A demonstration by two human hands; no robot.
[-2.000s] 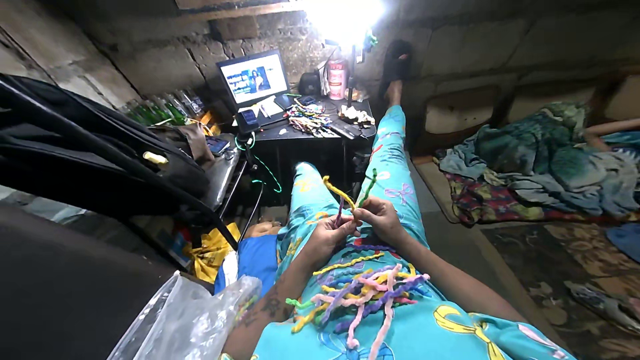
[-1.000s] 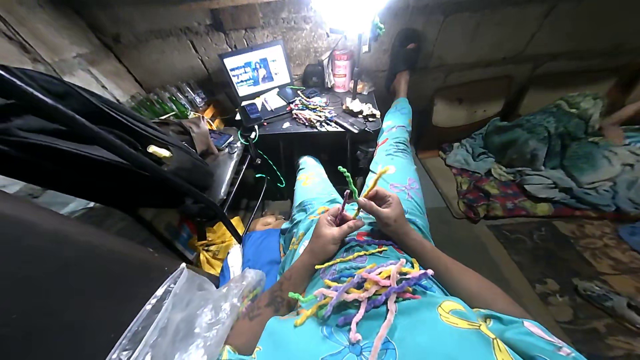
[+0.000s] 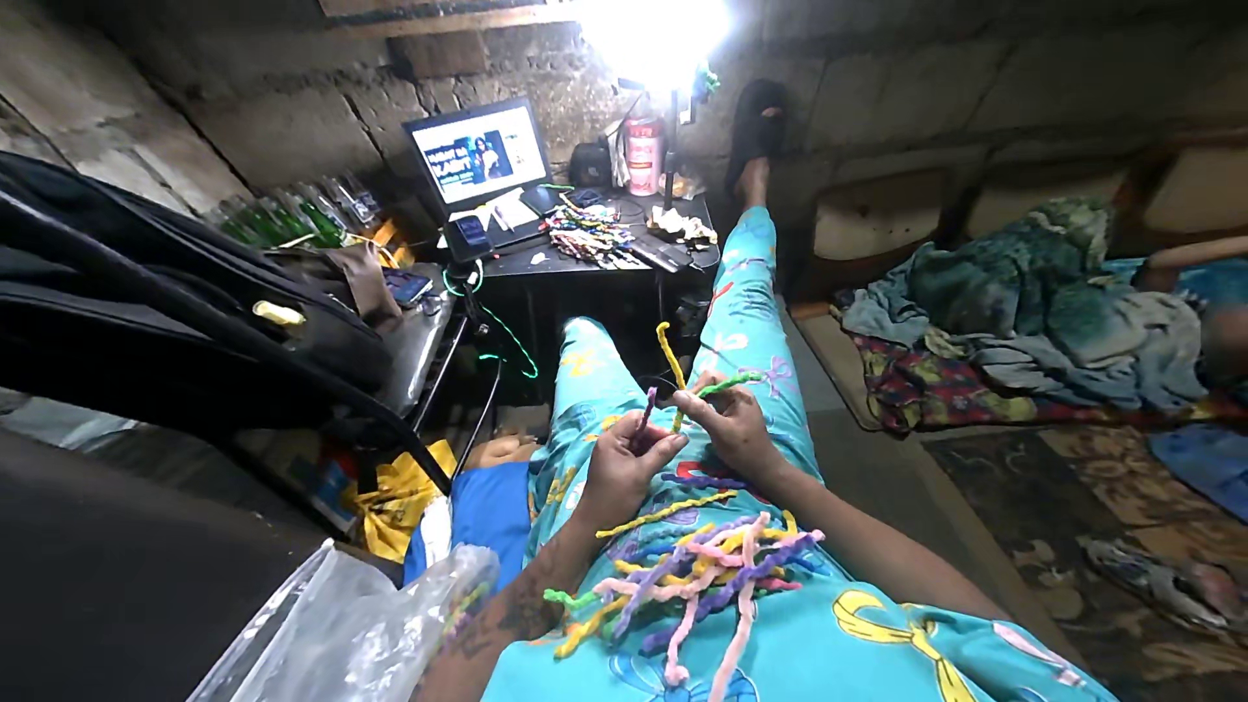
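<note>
Between the fingertips of my left hand [image 3: 629, 463] is a short purple fuzzy strand [image 3: 647, 411], twisted like a pipe cleaner. My right hand [image 3: 733, 429] pinches a yellow fuzzy strand [image 3: 670, 353] pointing up and a green fuzzy strand [image 3: 729, 383] pointing right, which cross at the fingers. A thin dark loop shows between the two hands, which are close together over my thighs. On my lap lies a loose pile of pink, purple, yellow and green fuzzy strands [image 3: 712, 575], with one yellow strand [image 3: 666, 514] just above it.
A black table [image 3: 546, 255] beyond my knees holds a laptop [image 3: 478, 151], a bundle of colorful strands [image 3: 590, 234] and a pink canister [image 3: 643, 156] beside a bright lamp. A clear plastic bag [image 3: 361, 624] and black bag [image 3: 175, 292] are at left. Another person's arm [image 3: 1199, 255] shows near blankets at right.
The green strand stood upright in both earlier frames and now points right from my right hand. The yellow strand has also changed its slant. The pile on my lap looks the same.
</note>
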